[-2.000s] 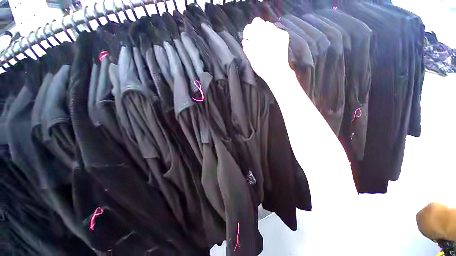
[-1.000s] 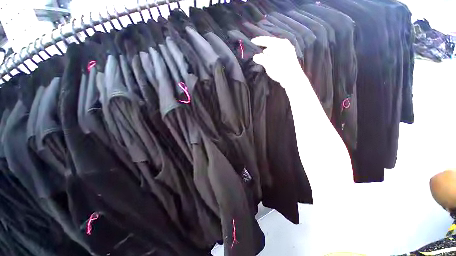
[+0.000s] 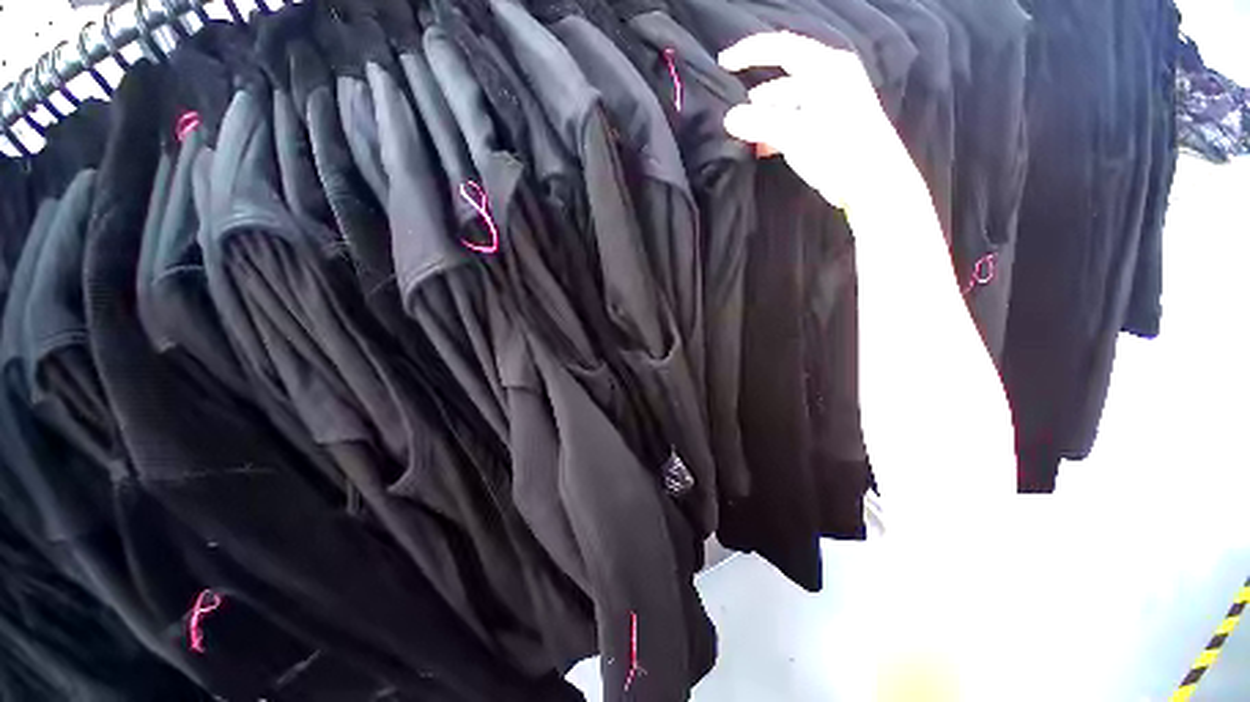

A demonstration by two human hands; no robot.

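Black garments (image 3: 576,425) hang packed side by side across the view. My right hand (image 3: 802,103) reaches up from the lower right, so overexposed that it looks white. Its fingers point left at the upper edge of a garment (image 3: 706,117); whether they grip the cloth cannot be told. A pink thread marker (image 3: 673,78) lies on that garment, just left of my fingers. Another pink loop (image 3: 479,217) hangs on a garment further left, and more pink threads show lower down. My left hand is not in view.
Dark hangers hook over the metal rail (image 3: 96,44) at the upper left. Patterned dark cloth (image 3: 1213,103) lies at the far right edge. Yellow-black tape (image 3: 1215,645) marks the pale, glaring floor at the lower right.
My right hand has moved from above the garments down to a garment's upper edge, where a pink thread now shows. The brown rounded shape and patterned cloth at lower right have left the view.
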